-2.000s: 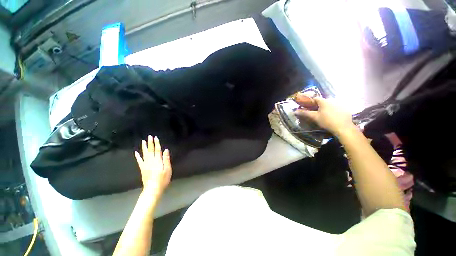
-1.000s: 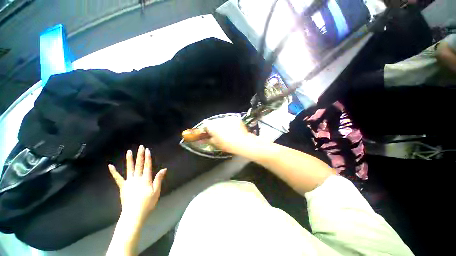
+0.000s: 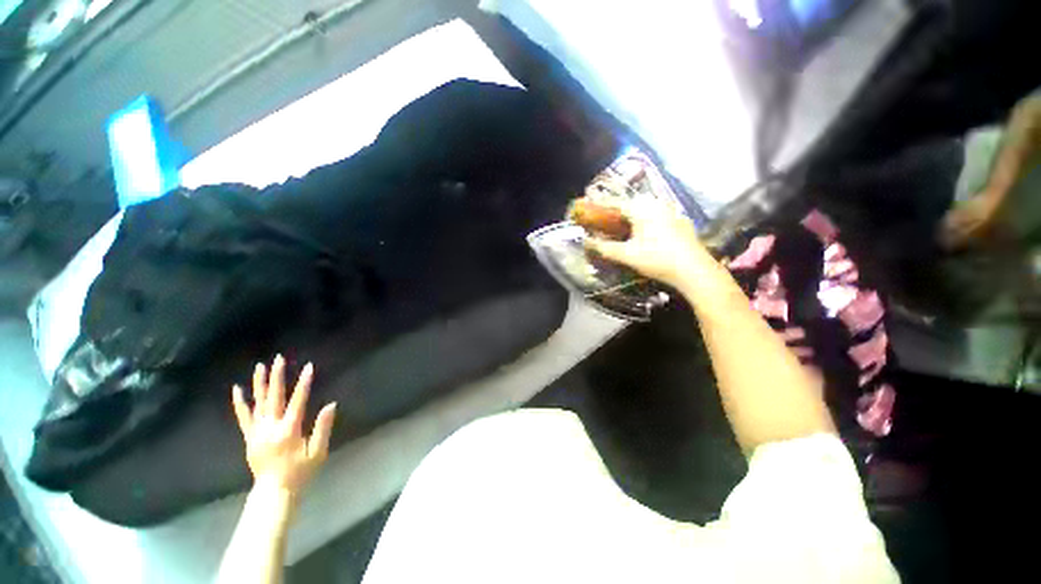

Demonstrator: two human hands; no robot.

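Observation:
A black garment (image 3: 377,240) lies spread over the long dark-grey padded board (image 3: 457,354), with bunched, shiny folds at its left end. My left hand (image 3: 280,431) lies flat with fingers apart on the near part of the cloth and board, holding nothing. My right hand (image 3: 645,237) is closed round the orange-brown handle of the silver steam iron (image 3: 565,253), at the right end of the board. The iron's tip points left. Whether its soleplate touches the garment or the rest cannot be told; the rest is mostly hidden.
A white pressing table (image 3: 400,462) lies under the board. A blue upright block (image 3: 142,151) stands at its back edge. Pink-and-black patterned cloth (image 3: 862,331) hangs at the right. Another person's arm (image 3: 1005,183) shows at the far right, beyond dark cloth.
The iron first came left from the right end onto the near side of the board, and is now back at the right end. My left hand stays on the cloth with fingers spread.

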